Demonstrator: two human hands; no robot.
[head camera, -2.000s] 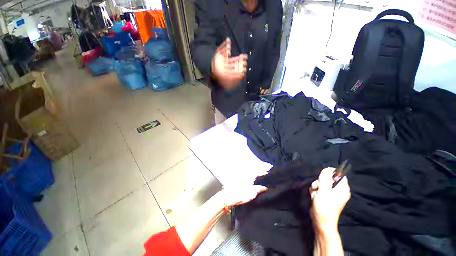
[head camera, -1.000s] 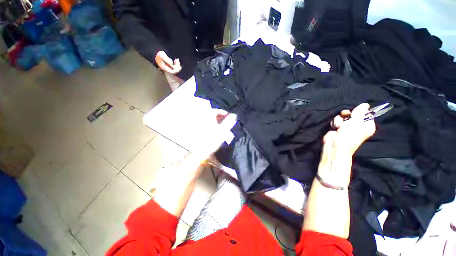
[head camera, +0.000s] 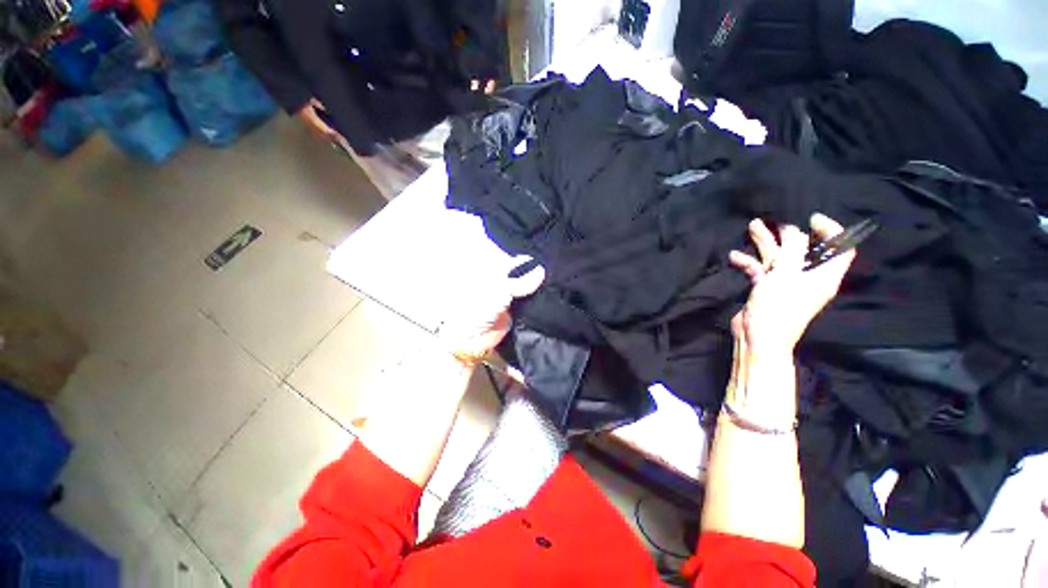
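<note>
The black garment (head camera: 621, 253) lies spread on the white-topped table, with a shinier dark grey patch at its near left. My left hand (head camera: 494, 308) is at the garment's left edge, washed out by glare; a dark spot shows between its fingers, and whether it pinches cloth I cannot tell. My right hand (head camera: 793, 281) is over the garment's right part, some fingers spread, with the thread snips (head camera: 841, 244) held in it. The snips' blades point up and right and look dark and blurred.
A person in dark clothes (head camera: 379, 69) stands at the table's far left corner. A black backpack (head camera: 764, 46) and more black cloth (head camera: 942, 103) lie behind. The white table top (head camera: 385, 270) shows at left. Blue bags (head camera: 207, 92) and a blue crate (head camera: 46, 528) are on the floor.
From a second ago, the snips have turned and my right fingers have spread. My left hand has shifted slightly down. The standing person's hand has moved left. Earlier, the view swung down and right.
</note>
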